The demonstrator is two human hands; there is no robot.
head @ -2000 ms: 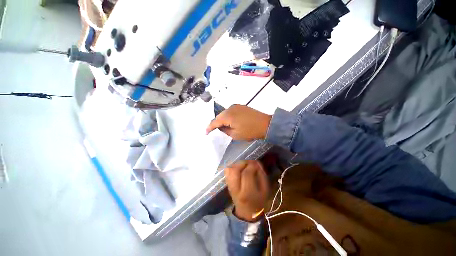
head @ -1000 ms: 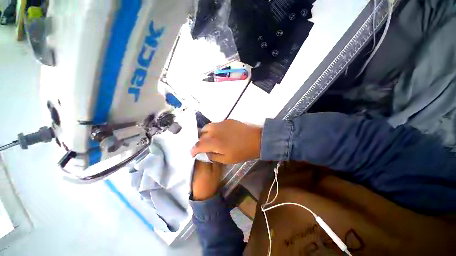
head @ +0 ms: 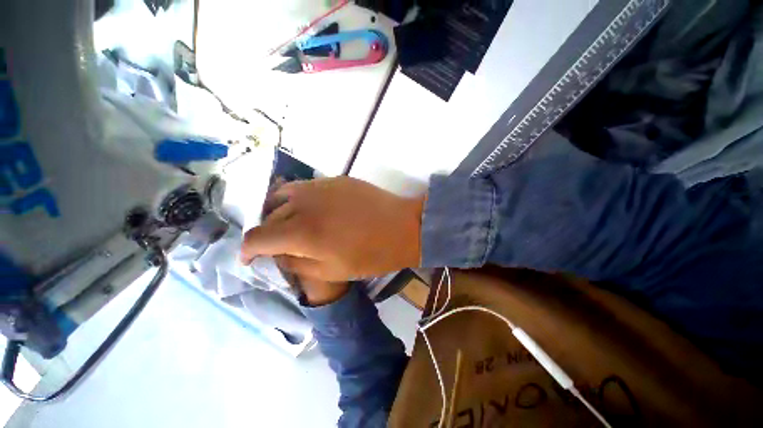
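Light grey cloth (head: 251,196) lies under the sewing machine head (head: 50,142) and bunches in folds toward the lower left. My right hand (head: 343,230) is on the cloth edge, its fingertips pinching it just right of the needle area. My left hand (head: 322,288) is mostly hidden behind my right hand; only a part near the wrist shows, so its fingers and hold cannot be seen. A small dark label piece (head: 293,165) shows between the cloth edge and my right knuckles.
Thread snips (head: 343,50) with blue and red handles lie beyond my right hand. Dark printed labels (head: 443,46) lie beside them. A ruler strip (head: 560,96) runs along the table edge. Grey fabric (head: 669,92) is heaped past it. A white earphone cable (head: 540,355) hangs over the brown apron.
The view has moved closer to the needle area. My left hand has moved from near the table edge to the cloth, under my right hand. Both hands are nearer the machine head.
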